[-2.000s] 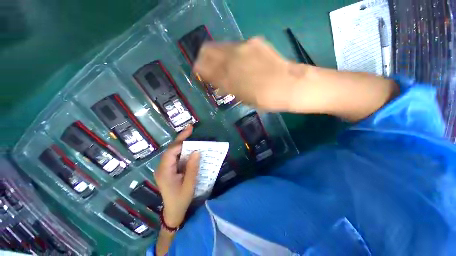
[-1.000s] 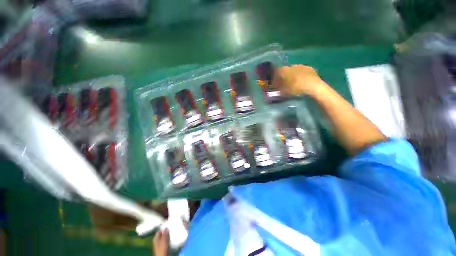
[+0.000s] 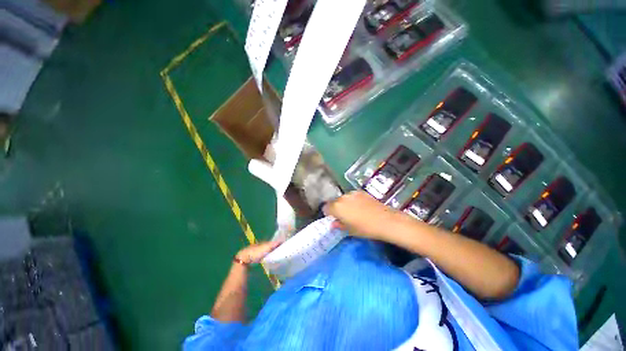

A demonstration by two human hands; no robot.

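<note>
Long white ribbons [image 3: 302, 89] hang from the top of the view, one plain and one printed in rows. A printed label web [image 3: 305, 250] stretches between my hands near my body. My left hand [image 3: 259, 252] holds its left end, by the plain ribbon's lower end. My right hand [image 3: 353, 211] holds its right end, with fingers partly hidden by the wrist angle. A clear blister tray [image 3: 446, 161] of black-and-red phone bodies [image 3: 486, 142] lies right of my right hand.
An open cardboard box [image 3: 244, 118] with pale material stands below the bench edge. A second filled tray [image 3: 439, 34] lies at the top. Yellow-black floor tape [image 3: 206, 154] runs at the left. Dark stacks [image 3: 51, 295] stand lower left. A paper corner [image 3: 607, 337] shows lower right.
The view has swung left toward the floor and box. My right hand has left the phone tray and come to the label web beside my left hand.
</note>
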